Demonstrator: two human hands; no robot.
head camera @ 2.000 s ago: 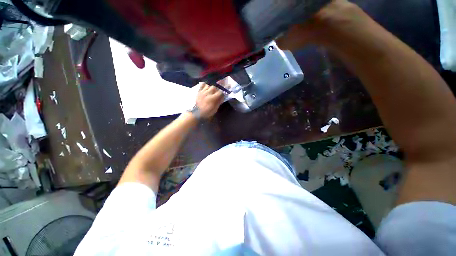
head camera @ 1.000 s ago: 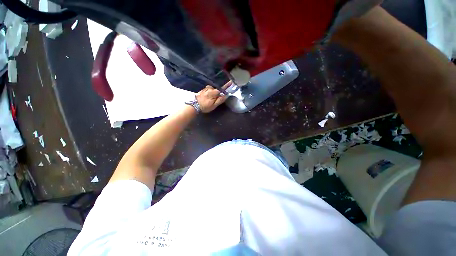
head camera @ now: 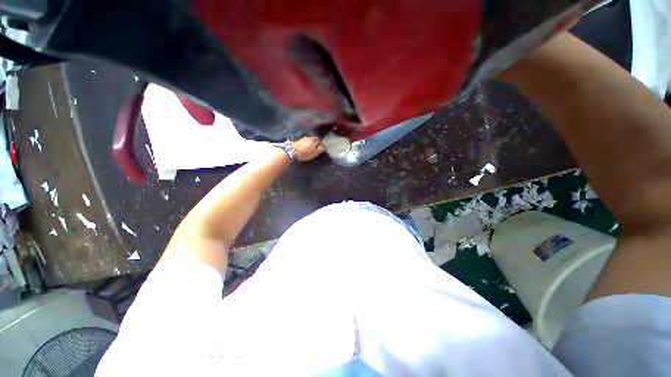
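The red and black motor housing of the cloth cutting machine (head camera: pixel 412 59) fills the top middle of the view. Its silver base plate (head camera: pixel 379 142) shows below it on the dark table. The white fabric lay (head camera: pixel 199 140) lies left of the machine, partly under the housing. My left hand (head camera: pixel 309 148), with a band at the wrist, is at the lay's edge beside the base plate; its fingers are partly hidden by the housing. My right forearm reaches up behind the housing, which hides my right hand. Two dark-red grips (head camera: pixel 129 140) show over and beside the lay.
White scraps (head camera: pixel 87 221) lie on the table (head camera: pixel 294 210) at left and near its front edge. Below that edge are a white bin (head camera: pixel 515 243) and more scraps on a green floor. A fan (head camera: pixel 70 357) stands at bottom left.
The motor housing now covers more of the base plate and of my left hand. The red grips have come into fuller view since the first frame. My left hand stays near the base plate.
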